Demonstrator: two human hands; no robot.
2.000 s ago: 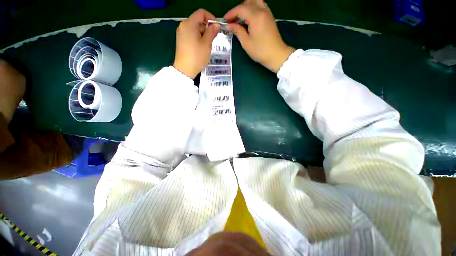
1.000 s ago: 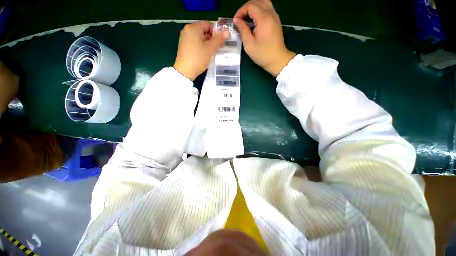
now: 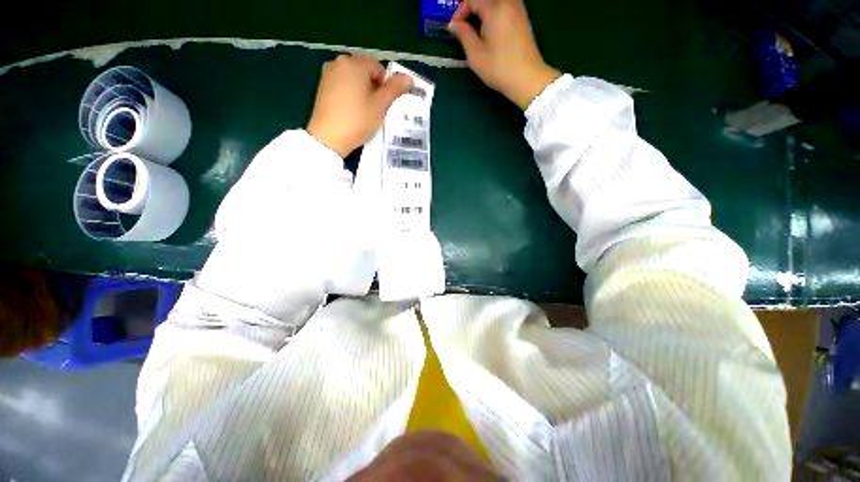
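My left hand pinches the top end of the barcode label strip between thumb and fingers. The strip is white with rows of black bars and runs down to the lap edge. Plain white backing paper hangs beside it near my left sleeve. My right hand is at the top of the picture, its fingertips at the right side of a blue product box. The box is cut off by the top edge. Whether a label is between my right fingertips cannot be told.
Two loosely wound label rolls stand side by side on the green worktop at left. Another blue box is at the upper right, near a greyish flat piece. A blue stool is at lower left. A pale worn line edges the belt.
My right hand has left the strip's top and moved up and right to the blue box. That box has moved right. My left hand still holds the strip, slightly lower. The view has shifted.
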